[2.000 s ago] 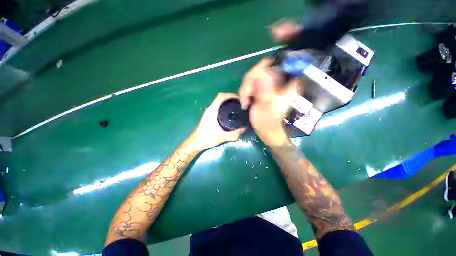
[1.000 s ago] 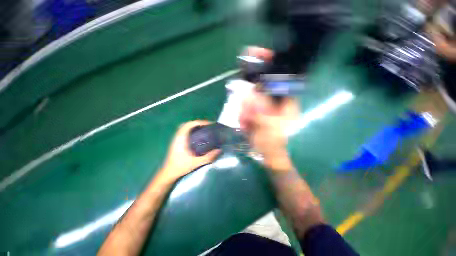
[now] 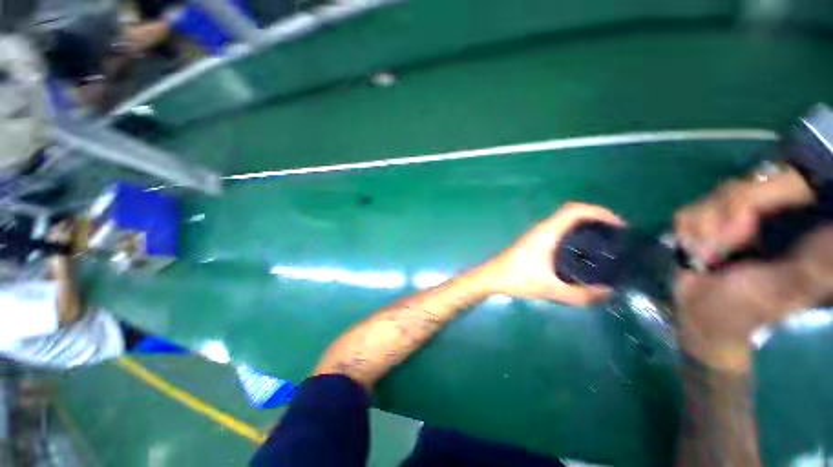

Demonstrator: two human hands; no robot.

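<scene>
My left hand (image 3: 539, 260) is wrapped around a black cylindrical housing (image 3: 587, 254), with its dull round end facing up towards me. My right hand (image 3: 717, 296) is to the right of the housing, blurred, with its fingers closed around a dark screwdriver (image 3: 790, 228) that runs to the right edge. The tool's tip cannot be made out. A dark blurred area lies between the housing and my right hand, and I cannot tell if tool and housing touch.
The glossy green bench has a white line (image 3: 475, 151) across it. Tiny bright specks lie below the housing. At the left are a blue bin (image 3: 155, 219), a person's arm and pale clothing (image 3: 68, 333), and grey metal bars. A yellow floor line (image 3: 196, 401) runs at lower left.
The view has swung left, so my hands and the housing now appear further right. The white-and-black box seen earlier is out of view. The bin and person at left have come into view.
</scene>
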